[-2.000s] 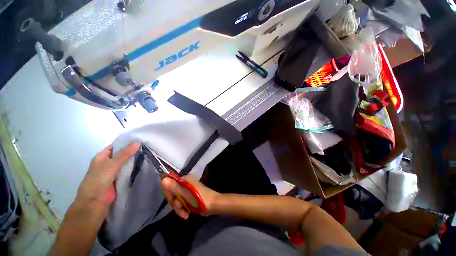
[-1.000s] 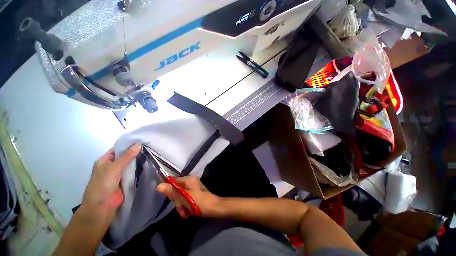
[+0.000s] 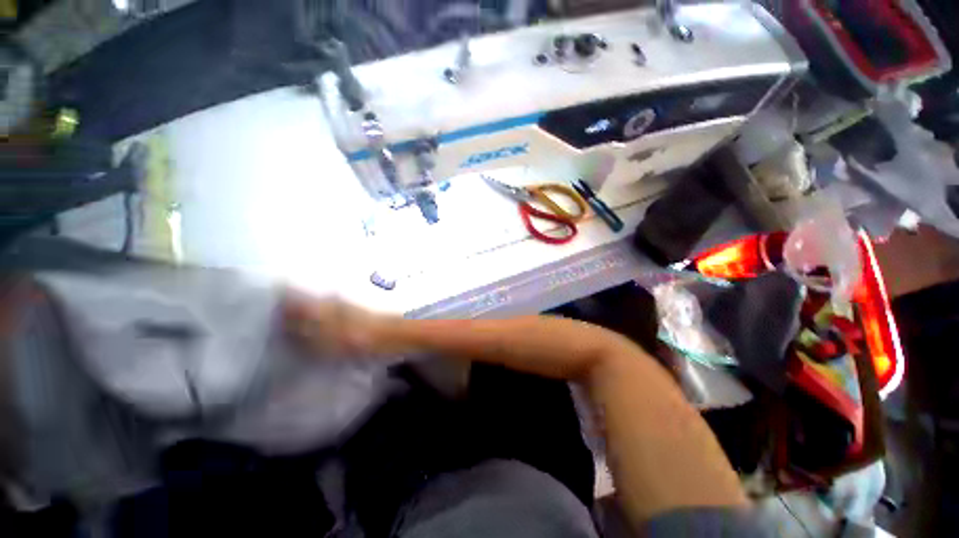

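A garment panel [image 3: 158, 347], pale grey side showing, is spread at the left, low in the view and blurred. A short dark slit [image 3: 163, 330] shows on it. My right hand [image 3: 331, 324] is blurred at the panel's right edge and appears closed on the cloth. My left hand cannot be made out; a blurred skin-toned patch shows at the far left edge. The scissors [image 3: 549, 213], with red and yellow-orange handles, lie on the machine table below the sewing machine head.
The white Jack sewing machine [image 3: 494, 147] stands at the back. Dark snips [image 3: 599, 206] lie right of the scissors. A dark phone-like object [image 3: 684, 218] is beside them. An offcuts box [image 3: 778, 462] with scraps and plastic is at the right.
The scissors have left my right hand and lie on the table. The panel and my right hand have moved left. The dark strip is gone from the table edge. The view has shifted.
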